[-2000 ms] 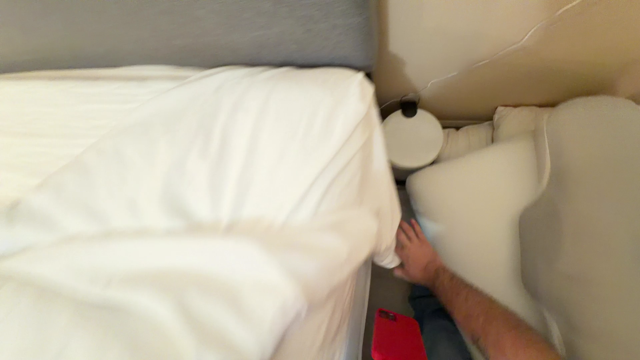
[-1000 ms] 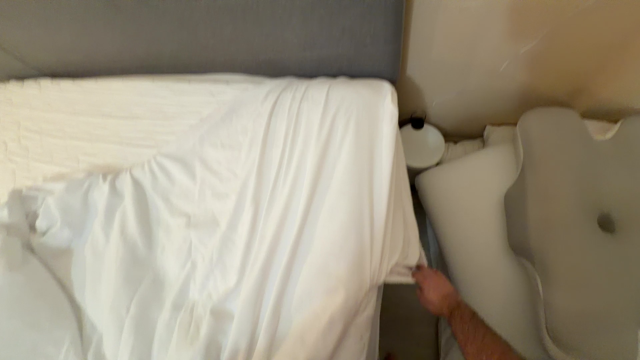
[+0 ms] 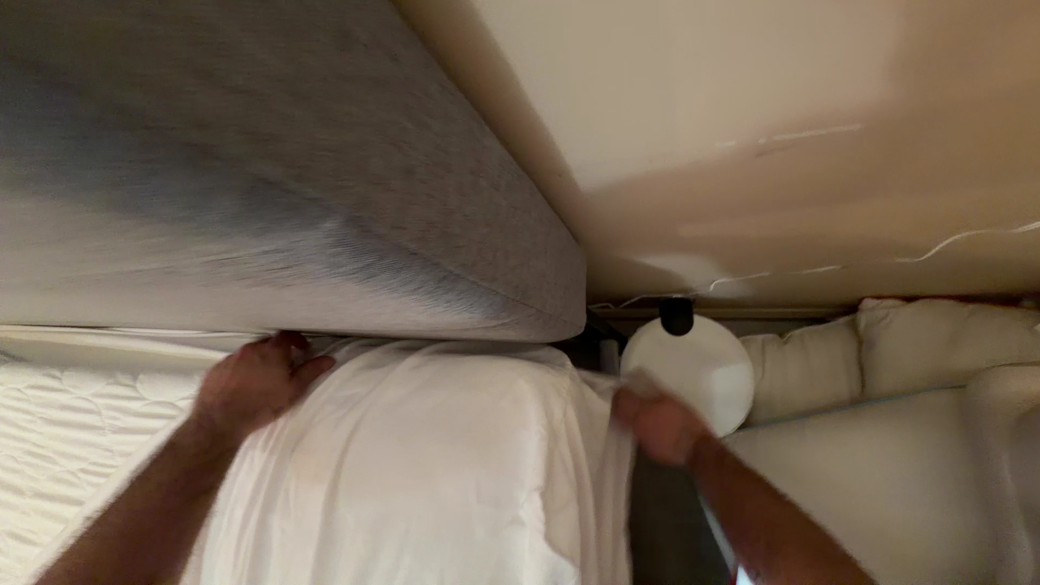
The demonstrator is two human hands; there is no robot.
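A white fitted sheet (image 3: 406,455) lies bunched in folds over the mattress corner, close against the grey upholstered headboard (image 3: 325,244). My left hand (image 3: 256,382) is at the sheet's top edge beside the headboard, its fingertips partly hidden in the gap; whether it grips the cloth I cannot tell. At the corner's right side, my right hand (image 3: 658,422) is blurred and closed on the sheet's edge, which stretches from the corner to its fingers. Left of the sheet, the quilted mattress surface (image 3: 73,447) is uncovered.
A round white bedside table (image 3: 691,374) with a black object (image 3: 676,315) at its rim stands right of the headboard. Pale pillows (image 3: 942,345) and a large white foam piece (image 3: 861,479) fill the right side. A thin white cable (image 3: 934,248) runs along the wall.
The view has moved in close to the headboard corner. My left hand has come into view at the mattress edge. My right hand, earlier at the sheet's hanging side edge, is now beside the bedside table.
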